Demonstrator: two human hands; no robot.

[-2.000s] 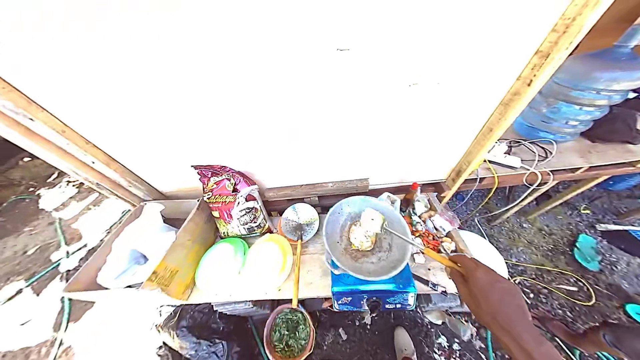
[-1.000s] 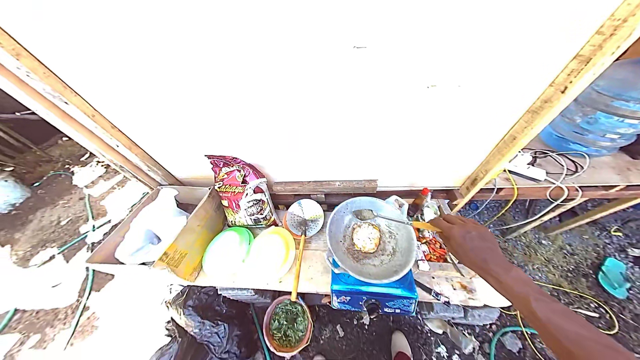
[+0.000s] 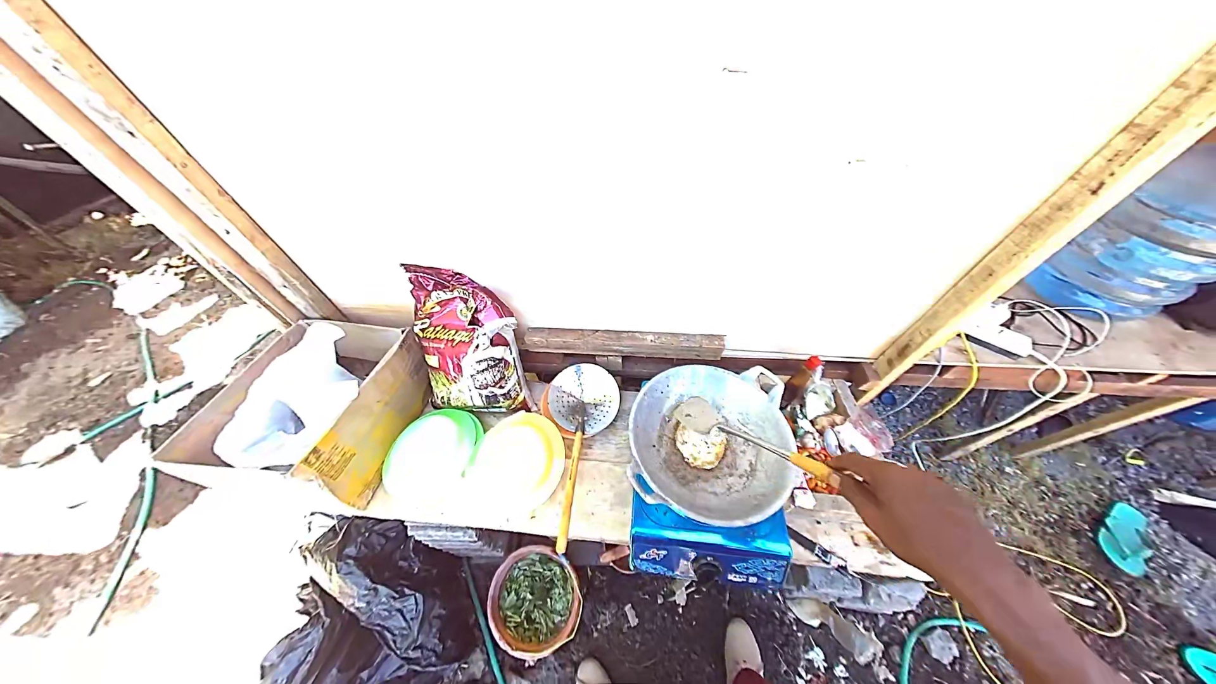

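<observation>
My right hand (image 3: 879, 489) grips the yellow handle of a metal spatula (image 3: 765, 444) at the right of the wok. The spatula's blade rests against the upper edge of a fried egg (image 3: 700, 448) in the grey metal wok (image 3: 655, 475). That wok sits on a blue portable gas stove (image 3: 708, 551). A strainer (image 3: 584, 399) with a long yellow handle lies left of the wok, beside a yellow-rimmed plate (image 3: 518, 465) and a green-rimmed plate (image 3: 432, 461). At the near edge of the bench, fingertips (image 3: 616, 554) show; whether they are my left hand's is unclear.
A cardboard box (image 3: 356, 456) holding a white bag stands at the left, near a maroon packet (image 3: 465, 342). A clay bowl of chopped greens (image 3: 535, 603) sits below the bench. A red-capped bottle (image 3: 806, 375) and chopped red pieces lie right of the wok. Cables (image 3: 1054, 361) hang farther right.
Two seconds ago the spatula was at the egg; one second ago my right hand was near the red-capped bottle, with the spatula at the wok's upper part. Now its blade is back at the egg.
</observation>
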